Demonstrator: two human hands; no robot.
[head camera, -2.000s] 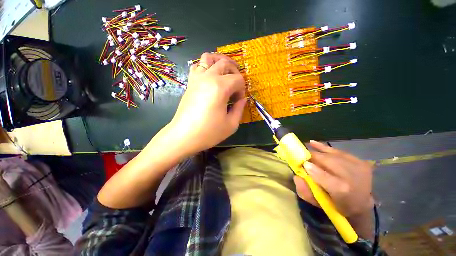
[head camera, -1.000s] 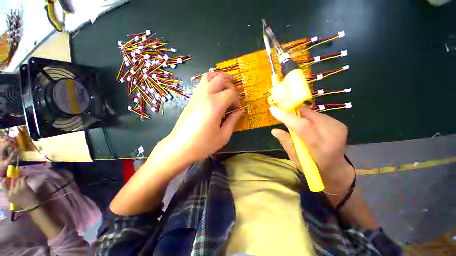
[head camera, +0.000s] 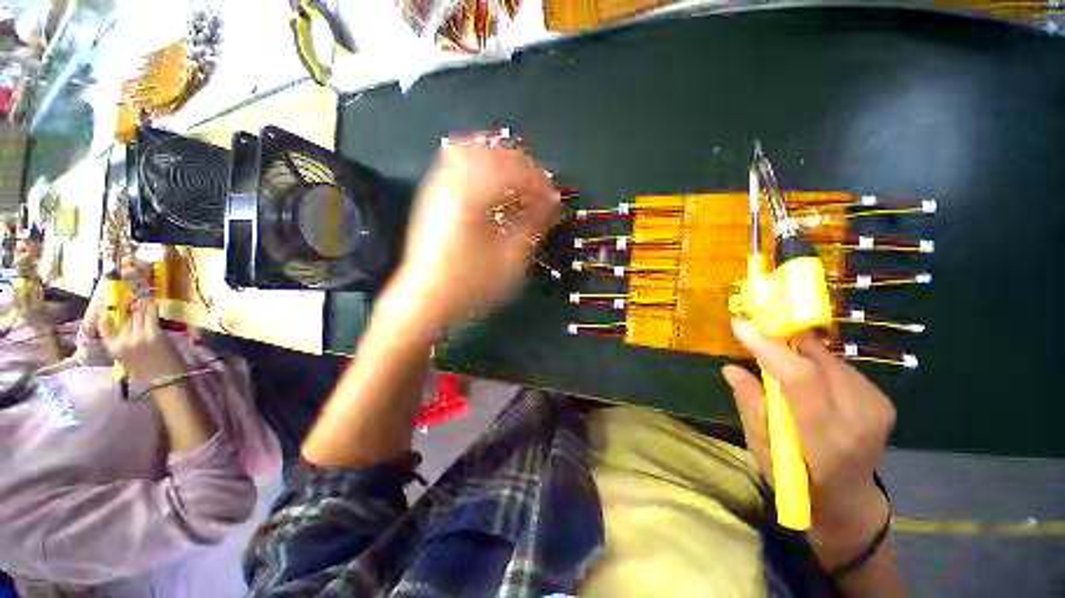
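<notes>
The orange circuit board panel lies on the dark green bench top, with several connector leads along both its left and right edges, white plugs pointing outward. My right hand holds the yellow soldering iron over the panel's right part, its tip pointing to the far side beside the solder feed tube. My left hand is blurred and lies over the loose pile of leads, left of the panel. It hides most of the pile; whether it grips a lead cannot be told.
Two black fans stand side by side at the left. Yellow-handled pliers and a plastic bag of leads lie at the far side. Another person in a pink sleeve works at the left with a yellow iron.
My left hand has left the panel's left edge and moved left over the lead pile. The iron has lifted off the panel's middle. The view has turned left, showing more of the neighbouring person.
</notes>
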